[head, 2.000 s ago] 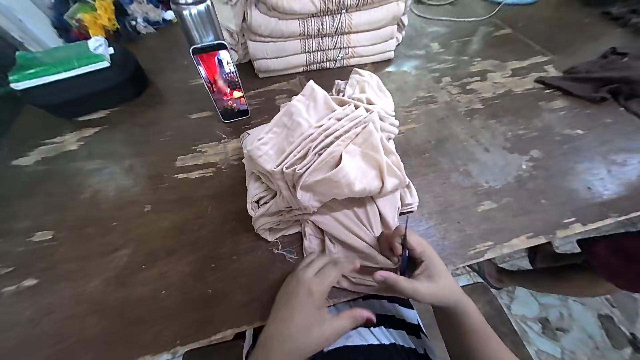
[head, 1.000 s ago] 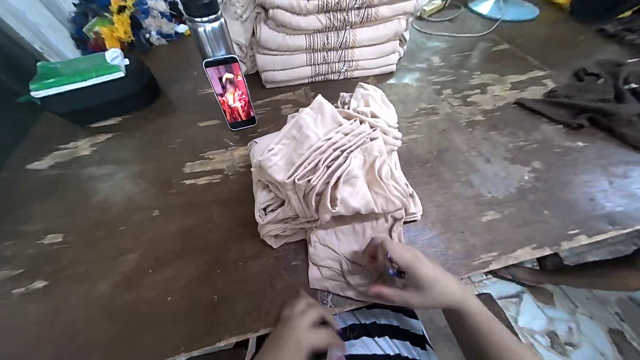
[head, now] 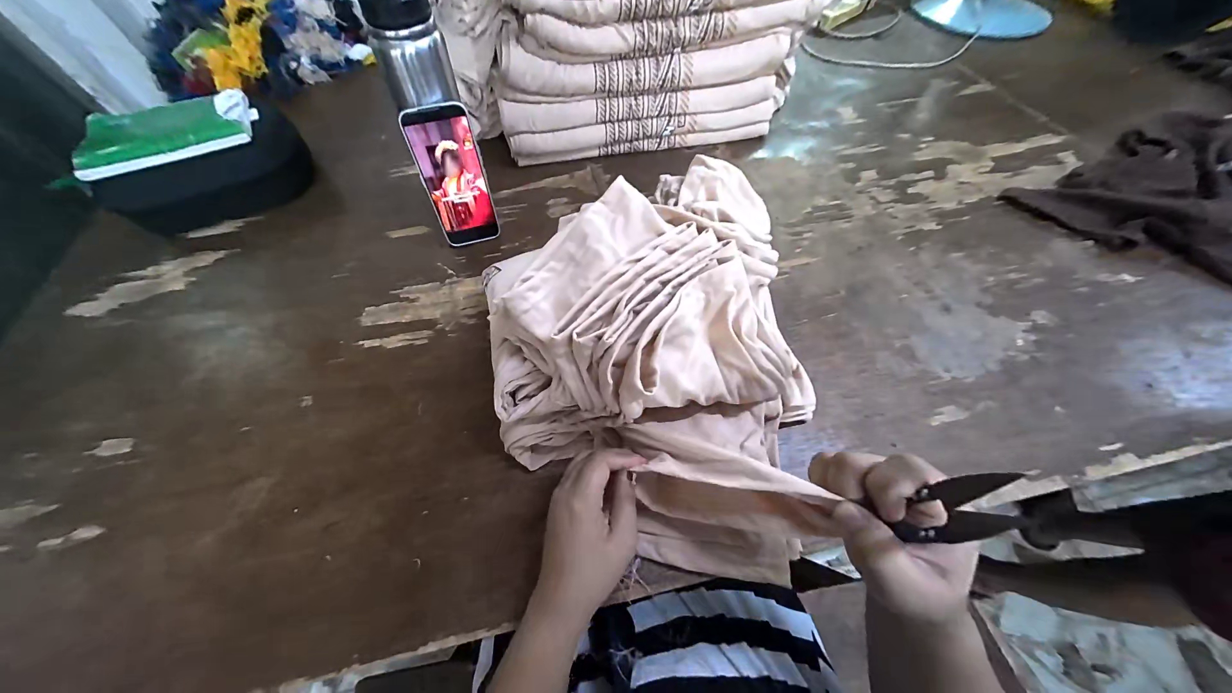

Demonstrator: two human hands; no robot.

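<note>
A pile of beige folded cloth [head: 654, 318] lies on the wooden table in front of me. My left hand [head: 592, 520] pinches the edge of a cloth layer at the pile's near side. Between my two hands that layer is stretched. My right hand [head: 905, 529], right of the pile, grips the cloth's other end between thumb and fingers. It also holds small dark thread snips [head: 967, 510], whose blades are apart and point right, away from the cloth.
Behind the pile, a smartphone [head: 450, 173] with a lit screen leans on a steel bottle [head: 414, 63]. Folded beige cloths with dark stripes [head: 645, 77] are stacked at the back. A black case [head: 202, 183] stands back left, dark brown cloth [head: 1145, 192] lies right. A person's limb [head: 1068, 577] shows lower right.
My right hand has moved right with the snips, drawing out a cloth edge. My left hand, low and off the cloth one second ago, has come up and taken hold of the cloth.
</note>
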